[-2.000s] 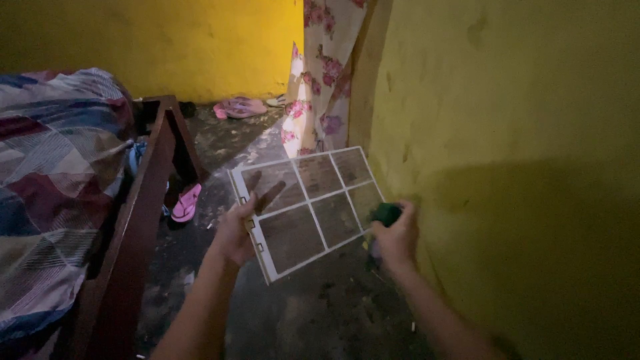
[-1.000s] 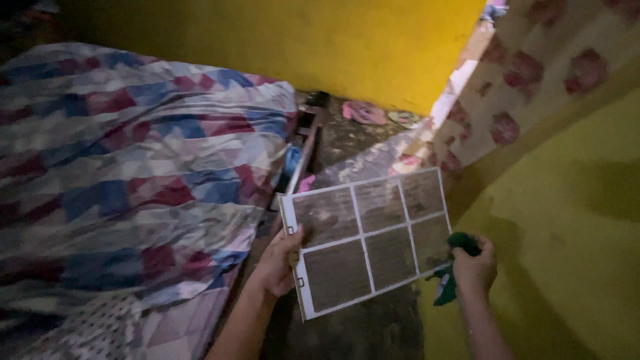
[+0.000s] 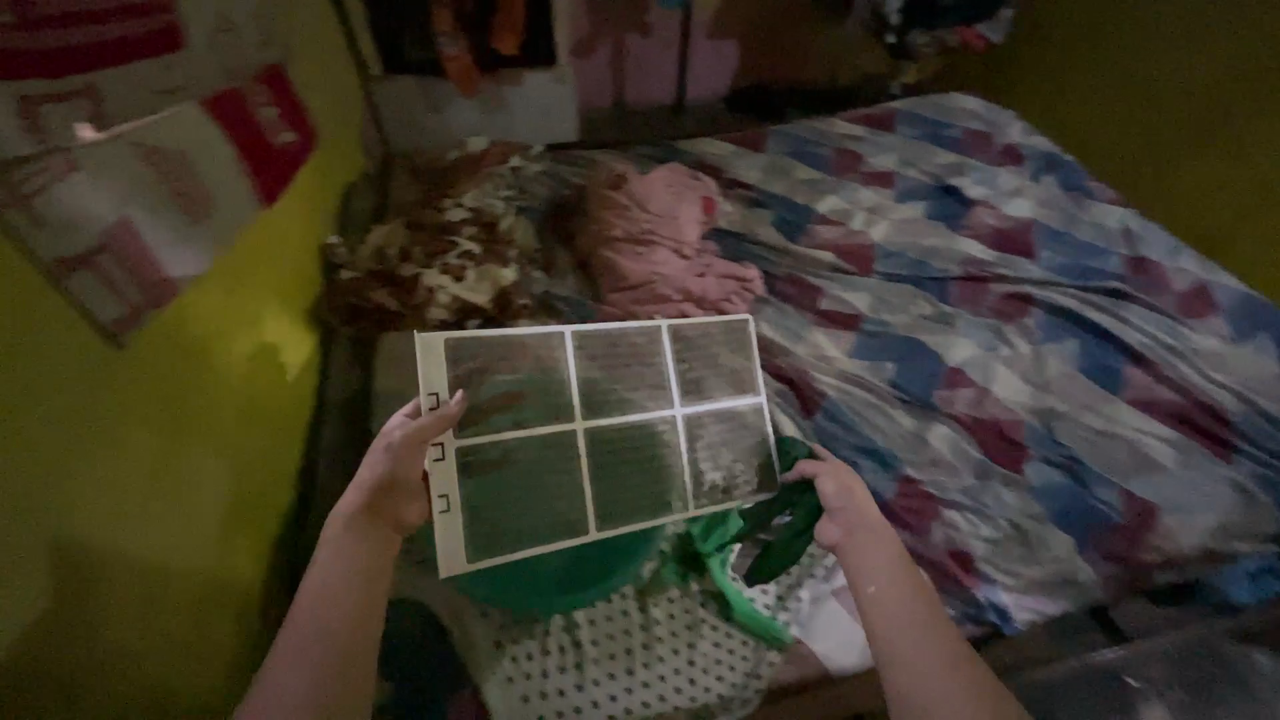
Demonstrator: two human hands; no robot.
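A white-framed mesh air filter panel [image 3: 630, 420], divided by thin ribs into several windows, is tilted slightly in front of me. My left hand [image 3: 400, 460] grips its wide left edge, thumb on the front face. At the lower right corner my right hand [image 3: 830, 495] holds a dark green cloth [image 3: 785, 530], which hangs down beside the frame; its fingertips are close to the panel's edge. Behind the mesh lies a round green object [image 3: 560, 575], partly hidden by the panel.
A bed with a patchwork-patterned sheet [image 3: 950, 330] fills the right. On it lie a pink garment [image 3: 660, 240], a brown patterned cloth [image 3: 450, 240], a dotted cloth [image 3: 620, 650] and a bright green cloth [image 3: 735, 590]. A yellow-green wall [image 3: 200, 420] stands at left.
The view has swung from the floor, slippers and flowered curtain to the bed. Both hands have carried the panel and the green cloth along with it.
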